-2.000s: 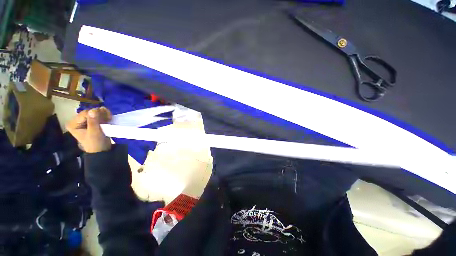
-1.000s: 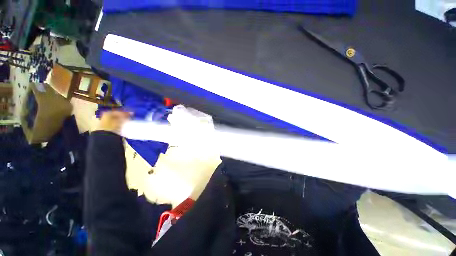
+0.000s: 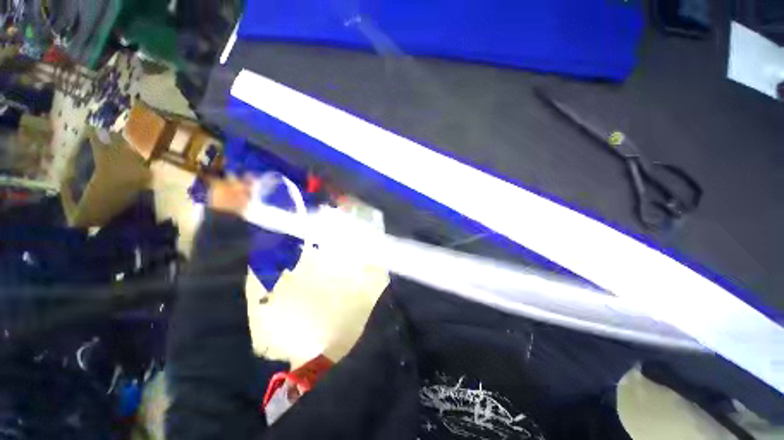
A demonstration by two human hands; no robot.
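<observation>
My left hand [image 3: 229, 195], blurred, is at the left beyond the table edge. It holds the end of a narrow white strip [image 3: 447, 268], which runs blurred to the right and meets the wide strip near the table edge. My right hand is not in view. A long wide white strip [image 3: 481, 202] lies on a blue fabric panel [image 3: 331, 147], whose edges show along it. Black-handled shears [image 3: 632, 156] lie on the dark table beyond the strip, blades pointing up and left, no hand on them.
A stack of blue cut pieces [image 3: 447, 33] lies at the table's far side. A black phone-like item [image 3: 685, 15] and white scrap [image 3: 756, 60] are far right. A wooden stool [image 3: 172, 142], a carton [image 3: 107, 180] and blue cloth [image 3: 273, 259] are left, off the dark table [image 3: 464, 103].
The view has shifted, so more of the far blue stack shows. The narrow strip has swung and blurred, with my left hand still at its end. The shears and wide strip keep their places on the table.
</observation>
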